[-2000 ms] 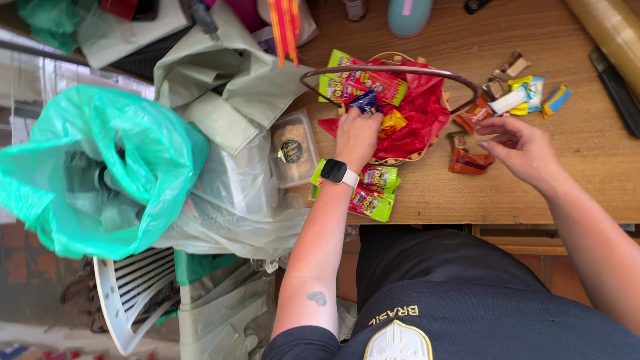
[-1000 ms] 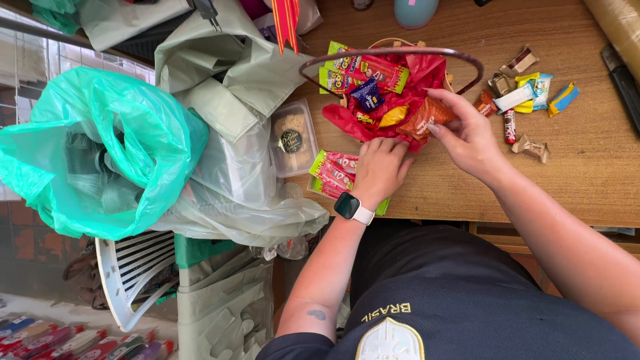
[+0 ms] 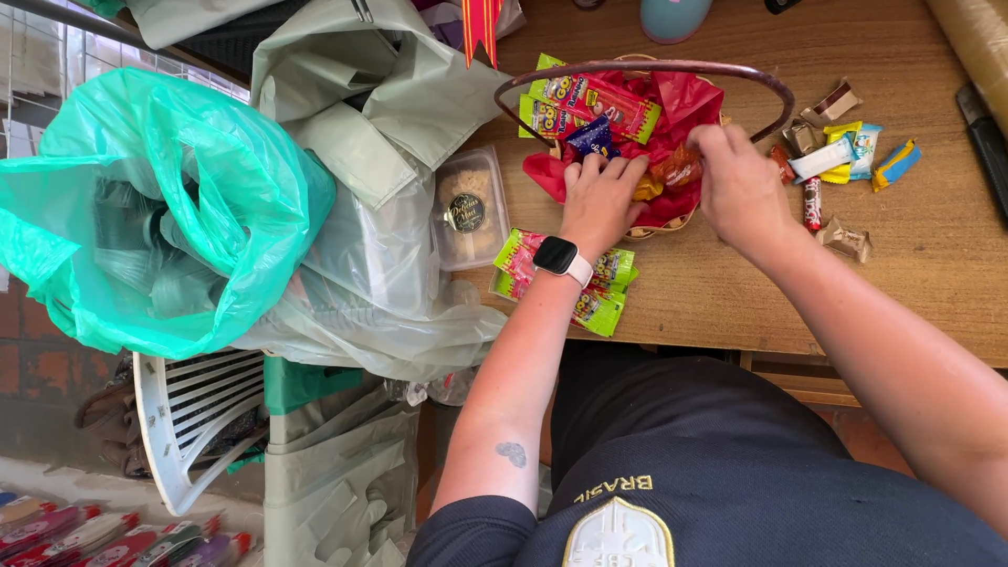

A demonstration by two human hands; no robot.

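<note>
A wicker basket with a dark arched handle (image 3: 654, 66) stands on the table, lined with red tissue paper (image 3: 683, 98). Red and green candy packets (image 3: 602, 102) lean at its upper left side, beside a dark blue wrapped chocolate (image 3: 592, 138). My left hand (image 3: 598, 197), wearing a watch, reaches into the basket's near side, its fingertips at the blue chocolate and a yellow wrapped sweet (image 3: 647, 187). My right hand (image 3: 740, 185) is at the right rim, fingers bent, beside an orange-brown wrapped chocolate (image 3: 679, 168); whether it grips the wrapper is unclear.
Wrapped sweets (image 3: 823, 160) lie scattered right of the basket, near a black-handled tool (image 3: 984, 150). More candy packets (image 3: 602, 303) lie below it. Leftward are a clear box of food (image 3: 470, 209), grey plastic bags (image 3: 378, 157) and a green plastic bag (image 3: 260, 291).
Two seconds ago my right hand was at the loose sweets; it then brought an orange-brown wrapped chocolate to the basket, where it now lies. My left hand has moved up from the basket's near edge since one second ago.
</note>
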